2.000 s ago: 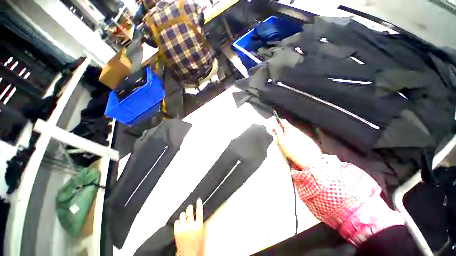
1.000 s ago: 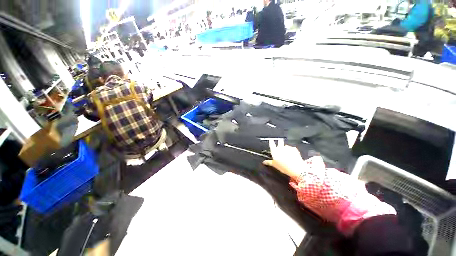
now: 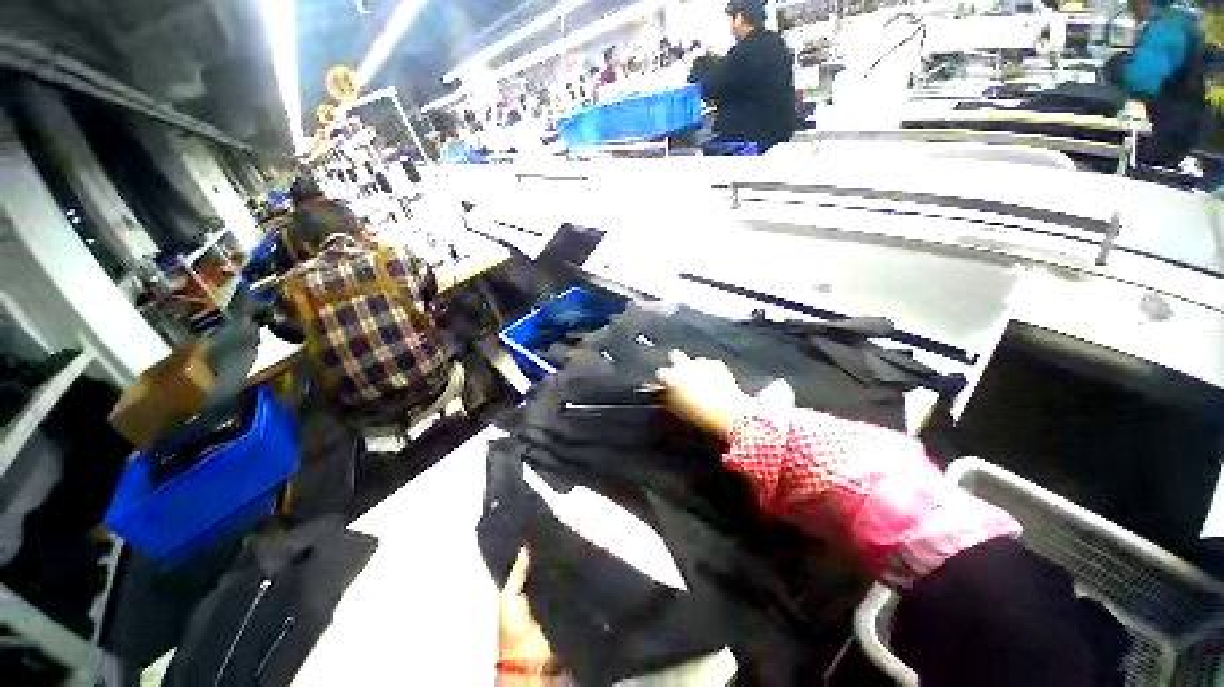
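Observation:
A black garment panel (image 3: 571,570) lies over the white table (image 3: 403,537) near me. My left hand (image 3: 517,628) is at its left edge, low in the picture, with one finger or thumb showing against the cloth; the other fingers are hidden, and it seems to hold the edge. My right hand (image 3: 701,392) reaches onto the large black panel stack (image 3: 792,369), its fingertips near the end of a silver zip (image 3: 611,405). Whether it grips cloth or a tool cannot be seen. Black panels with two silver zips (image 3: 255,611) lie at the table's left side.
A white slotted basket (image 3: 1074,537) stands at the right. A blue crate (image 3: 517,352) stands beyond the stack, another blue crate (image 3: 215,490) at the left with a carton (image 3: 161,392). A person in a checked shirt (image 3: 369,322) sits ahead; others stand farther back.
My left hand has moved right from the left panels to the near panel, which now covers part of the white table. My right hand has moved slightly left over the stack. The view has shifted.

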